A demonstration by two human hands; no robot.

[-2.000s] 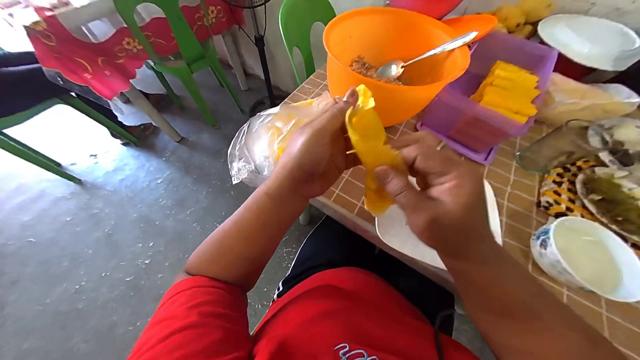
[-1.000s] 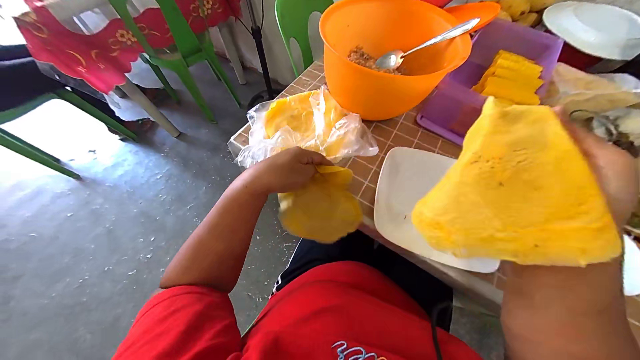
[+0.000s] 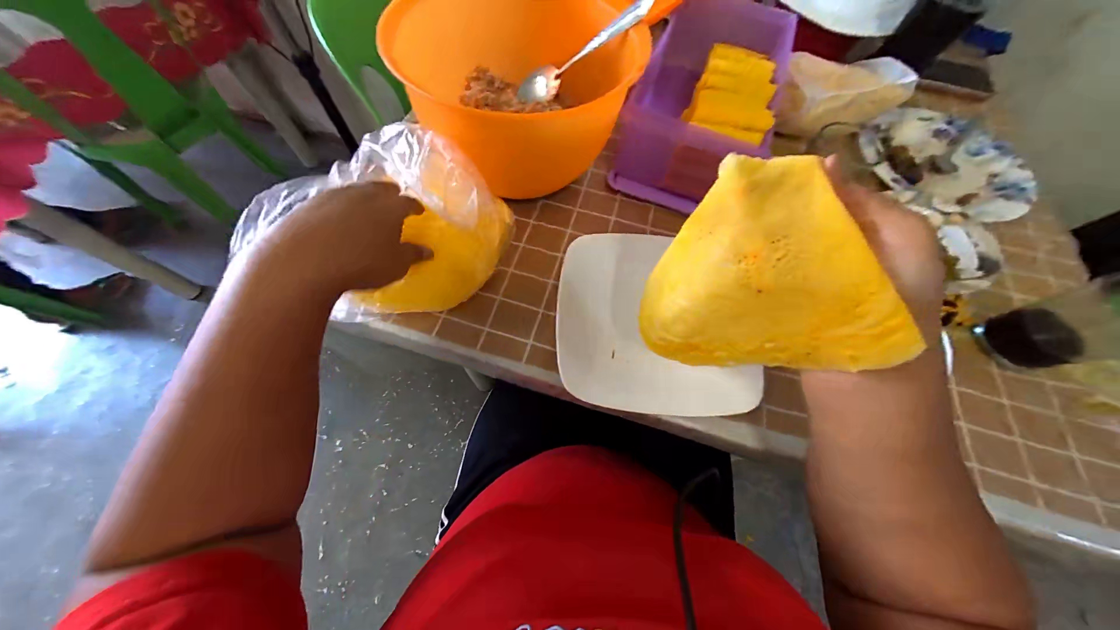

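My right hand (image 3: 892, 236) holds up a floppy yellow wrapper (image 3: 779, 280), like a thin crepe, above a white square plate (image 3: 604, 350); the wrapper hides some of its fingers. My left hand (image 3: 350, 232) reaches into a clear plastic bag (image 3: 420, 166), its fingers on the yellow wrappers (image 3: 446, 267) inside. Whether it grips any of them I cannot tell. Behind the plate stands an orange plastic bowl (image 3: 525, 144) with a brown crumbly filling (image 3: 499, 92) and a metal spoon (image 3: 604, 35). Rolled yellow wrappers (image 3: 733, 92) lie in a purple plastic basket (image 3: 674, 144).
The tiled table (image 3: 1006, 411) has its near edge just before my body. A second plastic bag (image 3: 840, 92), patterned dishes (image 3: 954, 175) and a glass with dark contents (image 3: 1032, 337) stand at the right. A green plastic chair (image 3: 149, 96) is at the left.
My left hand has gone from holding a yellow wrapper at the table edge to inside the bag. My right hand still holds up a wrapper. Two seconds ago both hands were on one folded wrapper.
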